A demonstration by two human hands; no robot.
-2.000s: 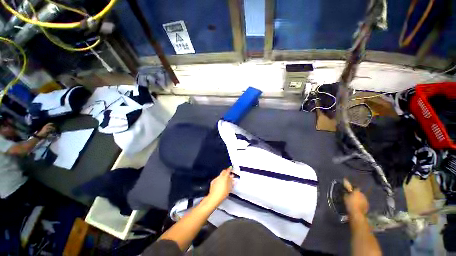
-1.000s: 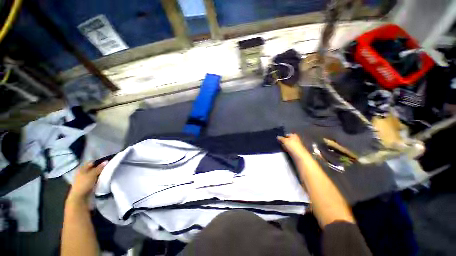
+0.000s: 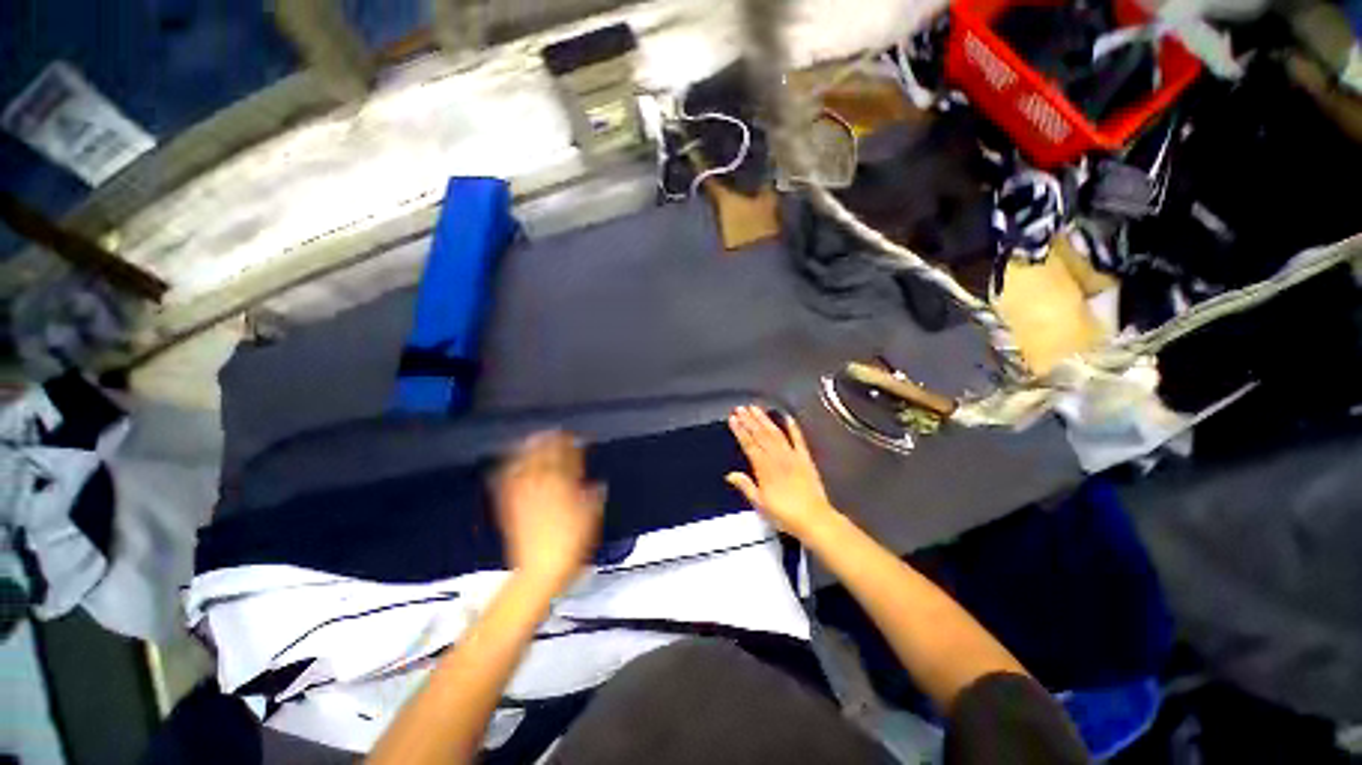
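The garment piece (image 3: 523, 613), white with thin dark lines, lies across the near side of the table. Its navy panel (image 3: 389, 520) lies along the dark sleeve board (image 3: 359, 438), whose edge shows behind it. My left hand (image 3: 548, 505) is blurred, over the middle of the navy panel, holding nothing I can see. My right hand (image 3: 772, 466) lies flat on the panel's right end, fingers somewhat apart. The steam iron (image 3: 892, 401) rests on the table to the right of my right hand, untouched, with its light handle showing.
A blue block (image 3: 456, 292) lies at the table's (image 3: 627, 314) back left. A box with white cord (image 3: 602, 97) stands on the ledge. A pale wrapped hose (image 3: 896, 247) hangs to the iron. A red basket (image 3: 1031, 105) and dark scraps are at the far right. White pieces (image 3: 45, 508) lie left.
The view has shifted right. The garment's navy panel is now spread flat along the board. Both hands have let go of the garment's edges and moved onto the panel. The iron stays on the table.
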